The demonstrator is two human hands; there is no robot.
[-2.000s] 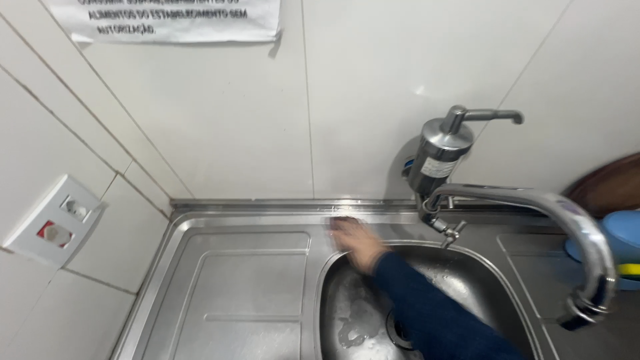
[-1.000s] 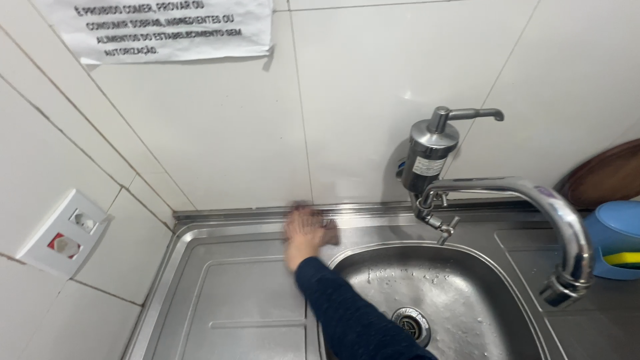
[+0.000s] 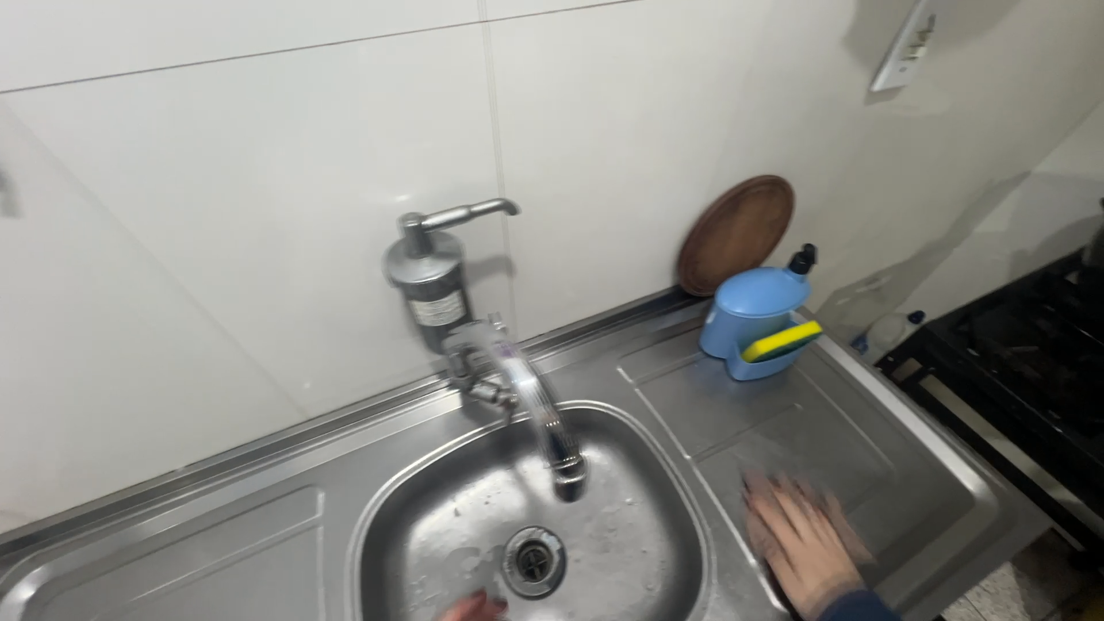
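My right hand (image 3: 802,539), in a dark blue sleeve and blurred, is over the right drainboard of the stainless steel sink (image 3: 681,457). Its fingers are spread and nothing shows in it. Only blurred fingertips of my left hand (image 3: 474,607) show at the bottom edge, over the basin near the drain strainer (image 3: 534,562); the rest is out of frame. The curved chrome faucet (image 3: 526,388) reaches over the basin, which is wet with drops. Behind my right hand stands a blue soap dispenser (image 3: 752,302) holding a yellow and green sponge (image 3: 780,341).
A metal water filter (image 3: 429,285) with a spout is at the tiled wall behind the faucet. A round wooden board (image 3: 737,233) leans on the wall. To the right are a black stove (image 3: 1026,345) and a clear bottle (image 3: 888,332). A switch plate (image 3: 906,47) is above.
The view has swung right. A hand was at the back of the left drainboard; now my right hand is over the right drainboard, and fingertips of my left hand have come into view.
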